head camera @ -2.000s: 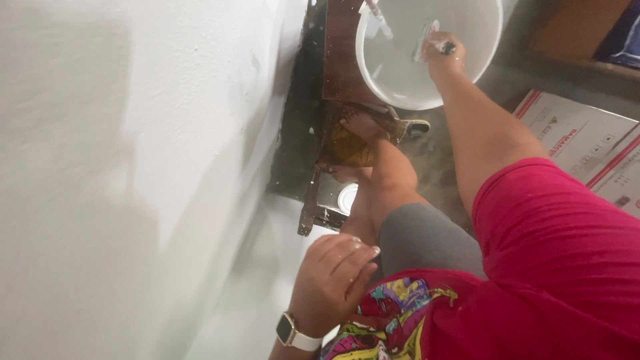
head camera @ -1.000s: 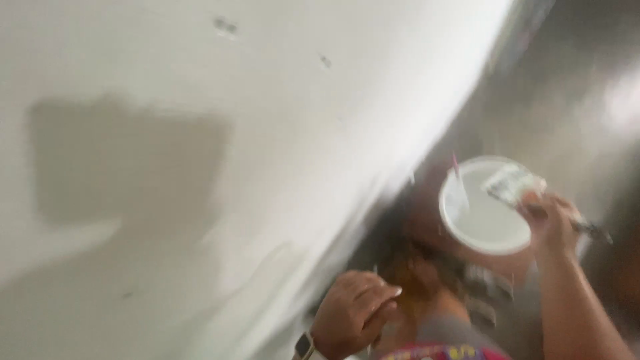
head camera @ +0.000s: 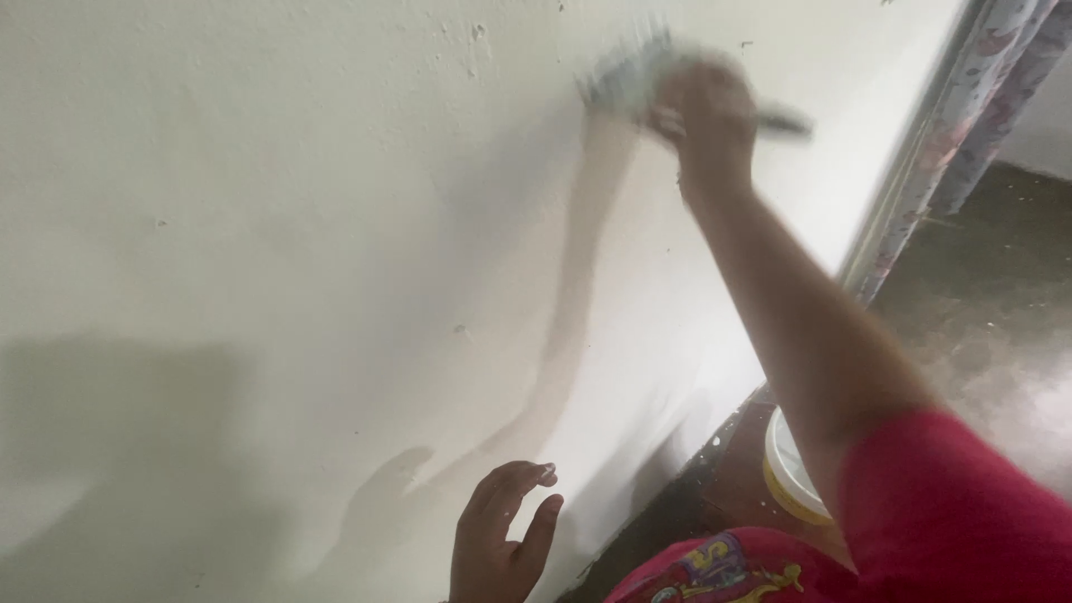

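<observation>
My right hand (head camera: 708,109) grips a wide paintbrush (head camera: 628,75) whose bristles are at the white wall (head camera: 335,209), near the top of the view; hand and brush are blurred. The brush's dark handle sticks out to the right of the fist. At the bottom centre, my left hand (head camera: 502,536) is raised beside the wall, holding nothing, fingers curved and thumb apart, with white specks on the fingertips. A white bucket (head camera: 783,469), yellowish on its lower side, stands below my right arm, partly hidden by it.
A patterned curtain (head camera: 955,142) hangs at the wall's right edge. Beyond it lies a dark, mottled floor (head camera: 997,260). A reddish-brown surface (head camera: 737,477) with white paint spots is beside the bucket. Shadows of the arm and head fall on the wall.
My right hand has moved the paintbrush from over the bucket up to the wall. The view has swung toward the wall. My left hand remains empty.
</observation>
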